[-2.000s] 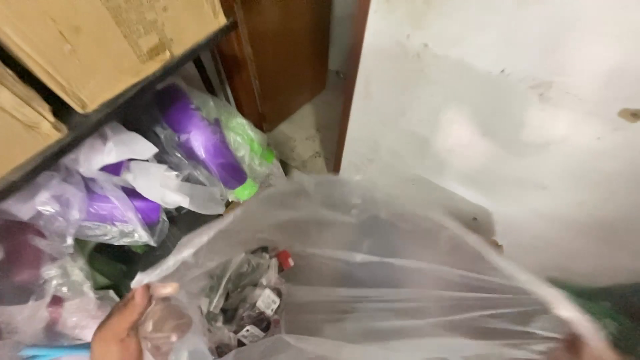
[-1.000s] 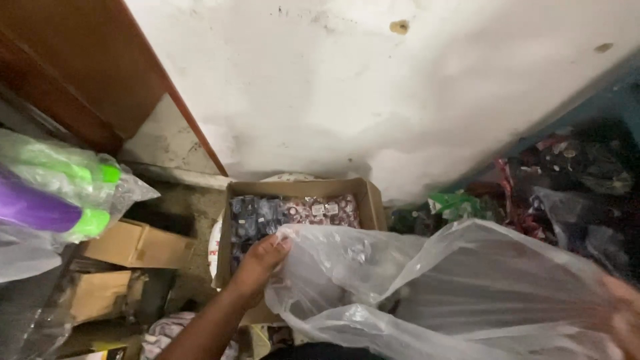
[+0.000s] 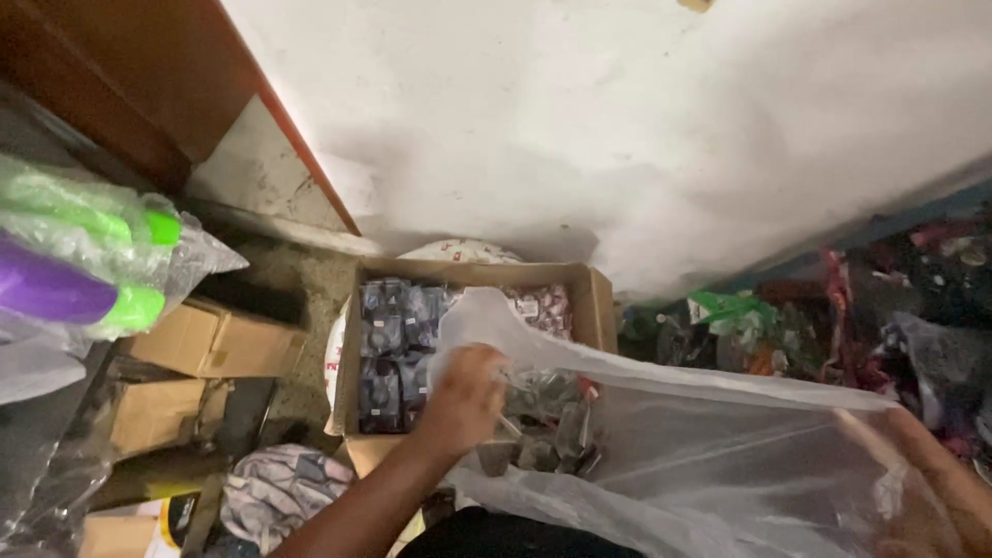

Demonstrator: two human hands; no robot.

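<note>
A large clear plastic bag (image 3: 721,457) stretches between my hands, with small wrapped items (image 3: 546,426) showing at its left part. My left hand (image 3: 469,395) grips the bag's left side, blurred by motion, over an open cardboard box (image 3: 479,273). My right hand (image 3: 899,465) is at the bag's far right end, seen through the film, its fingers unclear. Inside the box lie dark blue packets in clear wrap (image 3: 384,333) on the left and reddish patterned packets (image 3: 552,306) at the back right. The bag covers part of the box.
Purple and green bottles in plastic wrap (image 3: 62,271) are at the left. Small cardboard boxes (image 3: 217,341) and a bundled cloth (image 3: 283,492) lie below them. A white wall (image 3: 542,116) rises behind the box. At the right is a pile of mixed wrapped goods (image 3: 930,310) with a green plastic bag (image 3: 732,310).
The view has swung right since the first frame. From one second ago, my left hand has moved from the bag's upper left edge to lower over the box, and the small wrapped items show again.
</note>
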